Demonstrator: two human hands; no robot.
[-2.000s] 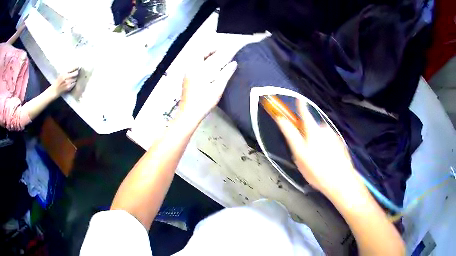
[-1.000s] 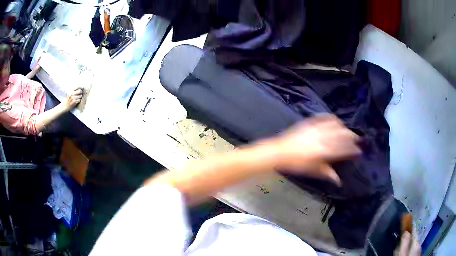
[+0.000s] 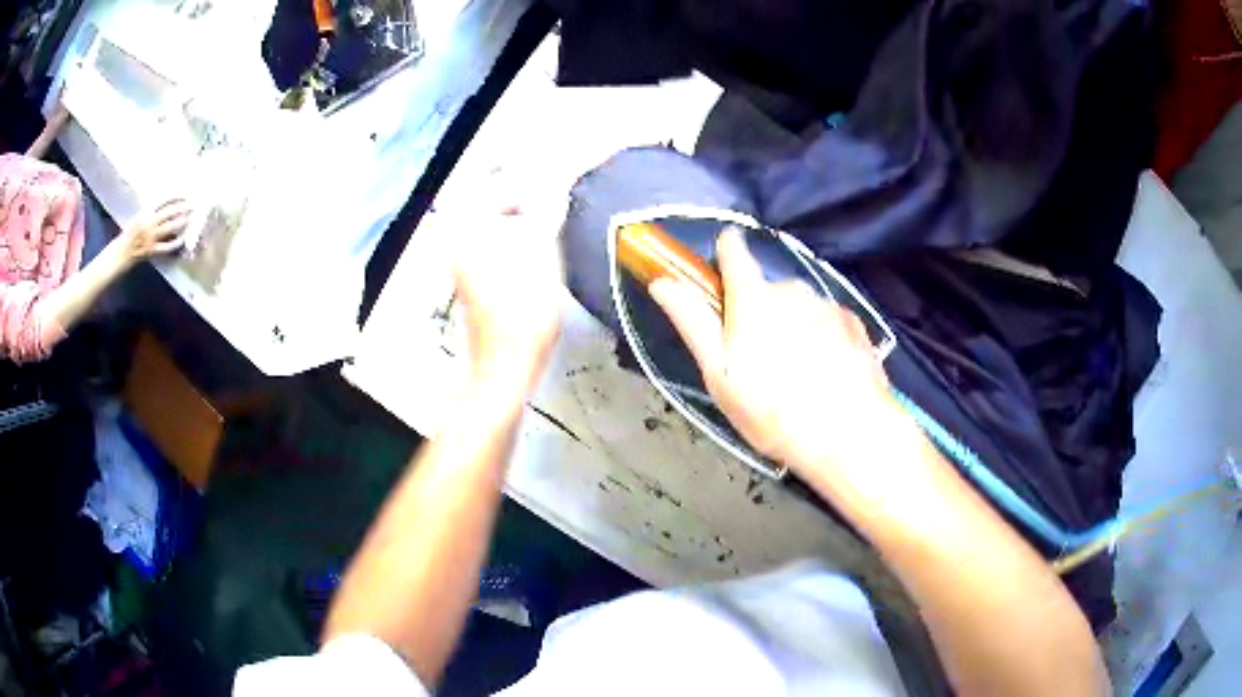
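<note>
A dark garment (image 3: 1008,341) lies on the pale, stained pressing table (image 3: 654,490). Its smooth, rounded end (image 3: 633,177) shows beyond the iron's tip. The steam iron (image 3: 688,347), dark with a white outline round its base and an orange handle, stands on the smooth strip. My right hand (image 3: 790,354) is closed round the handle. A blue hose (image 3: 988,477) runs from the iron to the right. My left hand (image 3: 511,279) is blurred and overexposed over the table, left of the rounded end; its fingers and any hold are not clear.
Crumpled dark cloth (image 3: 940,123) lies at the back of the table. A second white table (image 3: 300,204) at the left bears another orange-handled iron (image 3: 327,41). A person in pink (image 3: 38,232) has a hand on it. An orange-brown stool (image 3: 174,409) stands below. Red material shows at the upper right.
A second ago the iron was at the lower right edge and my left hand over the garment. Now the iron is on the strip near its rounded end and my left hand has moved left, off the cloth.
</note>
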